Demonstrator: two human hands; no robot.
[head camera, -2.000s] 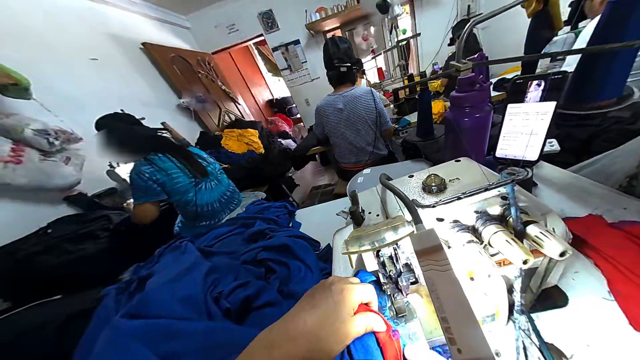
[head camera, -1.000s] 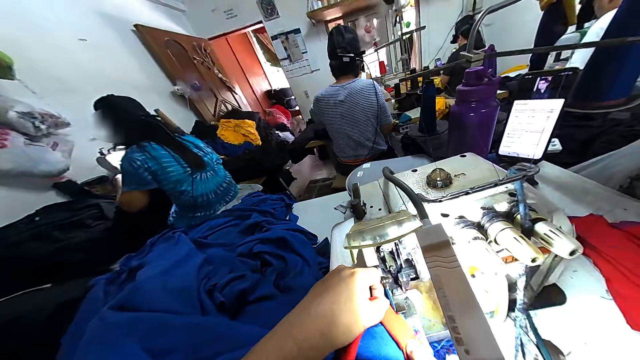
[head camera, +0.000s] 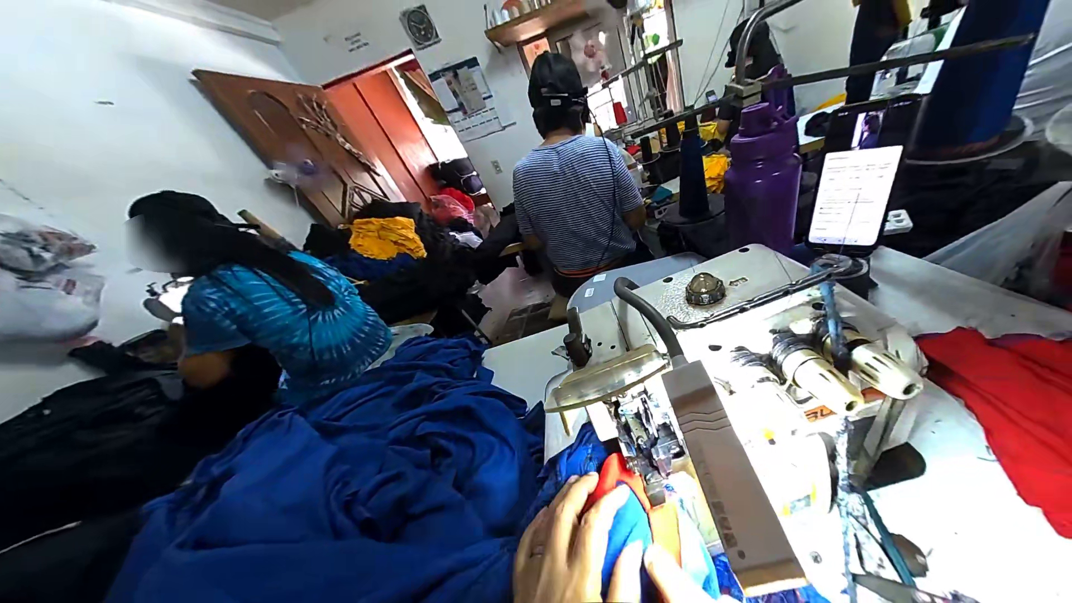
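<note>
The overlock sewing machine (head camera: 645, 435) stands at the lower centre right, its needle and presser-foot area lit. At its front, blue and red fabric (head camera: 624, 511) lies close beside the foot. My left hand (head camera: 565, 536) rests on this fabric at the bottom centre, its fingers spread over it and gripping it. Another finger (head camera: 667, 574) shows at the bottom edge, just right of the left hand; it looks like part of my right hand, mostly out of frame. A large heap of dark blue fabric (head camera: 360, 494) lies left of the machine.
Red fabric (head camera: 1005, 402) lies on the table at right. Behind the machine stand a purple bottle (head camera: 762, 176), a lit phone (head camera: 856, 197) and a thread cone (head camera: 693, 172). One person (head camera: 285, 318) sits at left, another (head camera: 578, 193) ahead. Thread guides (head camera: 829, 71) cross above.
My left hand has gone from closed fingers at the fabric's edge to fingers spread over it. A finger has come into view to its right. The red and blue fabric has shifted at the foot.
</note>
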